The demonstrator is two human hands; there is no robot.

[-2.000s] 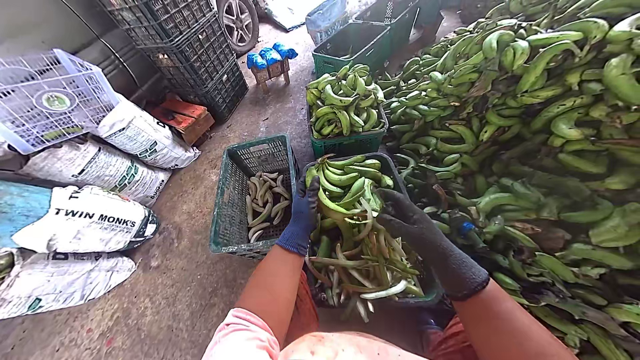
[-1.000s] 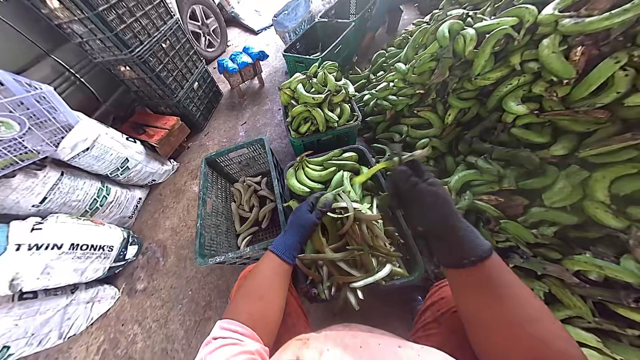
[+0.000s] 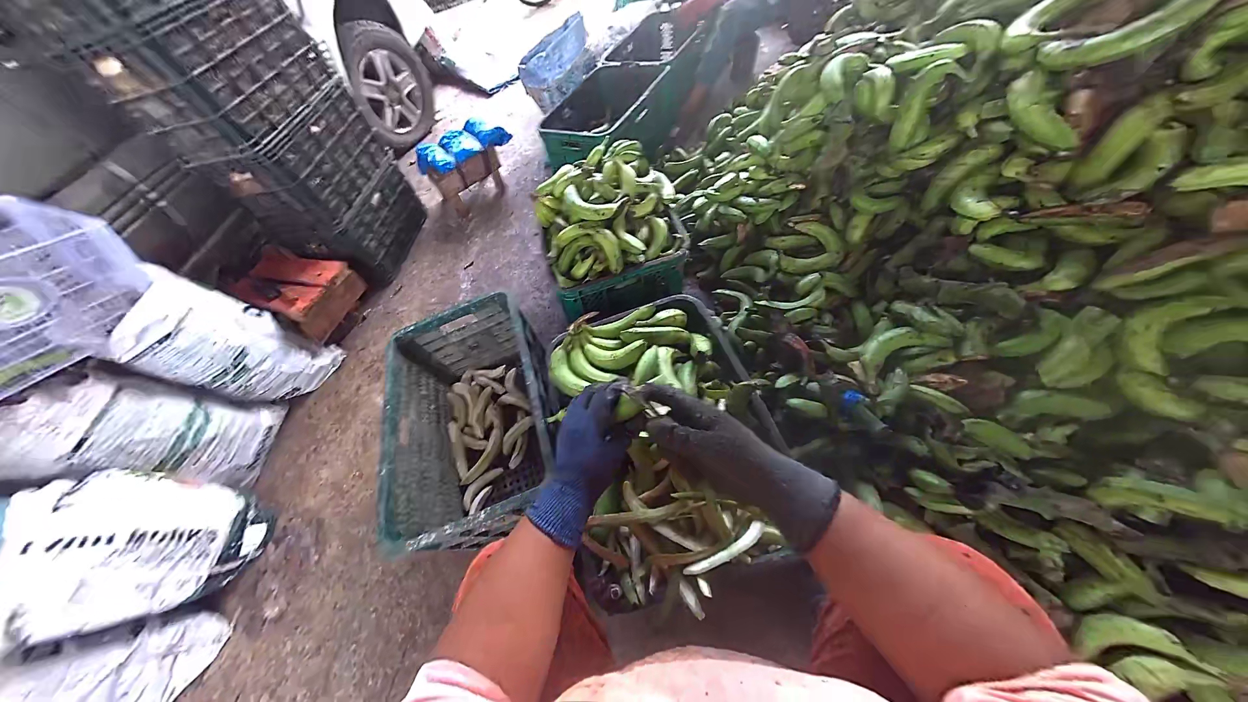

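My left hand (image 3: 592, 444), in a blue knit glove, has its fingers on the stem end of a green plantain bunch. My right hand (image 3: 720, 444), in a dark grey glove, meets it there, fingertips bent at the same stem; whether it grips is hidden. Both are over a dark crate (image 3: 746, 375) between my knees. Green plantains (image 3: 614, 351) fill its far part, and thin peeled-looking strips or stalks (image 3: 682, 526) lie in its near part. At its left, a green plastic crate (image 3: 390, 458) holds small brownish fruit (image 3: 487, 419).
A heap of green plantains (image 3: 955, 244) rises along the right. Ahead stands a crate of plantains (image 3: 609, 219), with more crates (image 3: 604, 107) behind. A small wooden stool (image 3: 468, 175) bears blue bags. Stacked crates (image 3: 273, 127) and white sacks (image 3: 224, 331) line the left.
My right hand has moved left from the crate's right side, where it was a second ago, to meet my left hand at the stem.
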